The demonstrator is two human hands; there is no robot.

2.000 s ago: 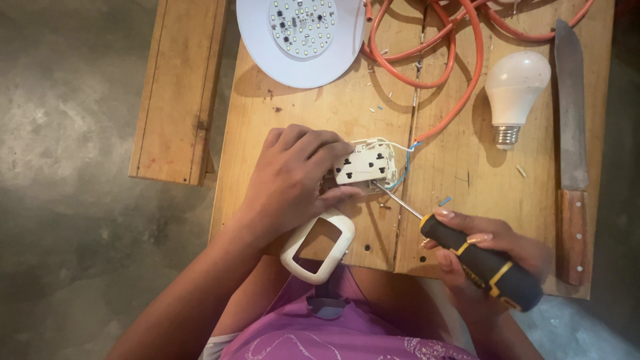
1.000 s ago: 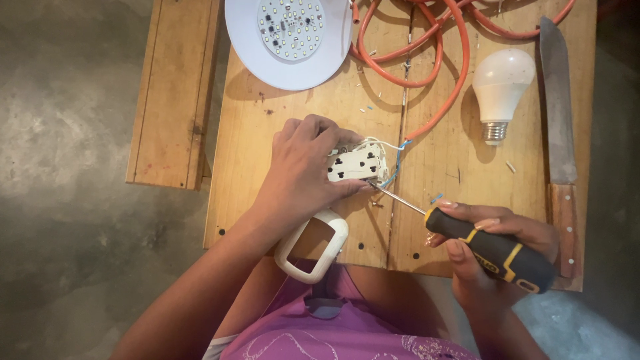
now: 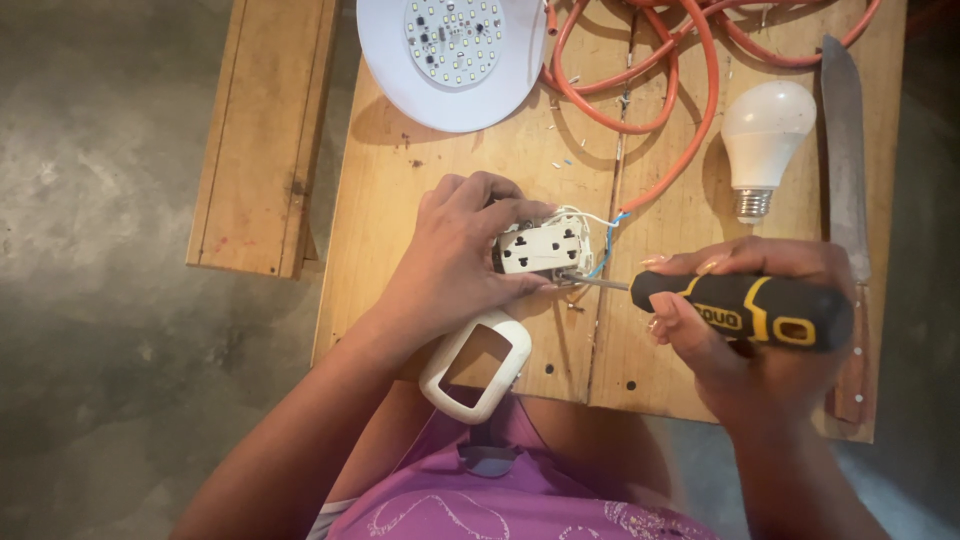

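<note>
My left hand [image 3: 472, 255] grips a white double electrical outlet [image 3: 541, 249] from its left side, fingers along the top and thumb along the lower edge. My right hand [image 3: 765, 322] is closed around the black and yellow handle of a screwdriver [image 3: 679, 289]. Its shaft points left, and its tip meets the lower right edge of the outlet; the exact contact is too small to tell. A white wire and a blue wire [image 3: 609, 244] run from the outlet to an orange cable [image 3: 667, 184]. The white outlet cover frame [image 3: 476, 367] lies below my left hand, at the table's front edge.
Coils of the orange cable lie at the back of the wooden table [image 3: 652, 375]. A round LED board [image 3: 455, 41] rests on a white disc [image 3: 457, 109] at the back left. An LED bulb [image 3: 769, 135] and a large knife [image 3: 847, 165] lie at right. A wooden bench [image 3: 262, 142] stands left.
The screwdriver's handle and my right hand have shifted slightly, with the tip still at the outlet's lower right edge. My left hand keeps its hold on the outlet.
</note>
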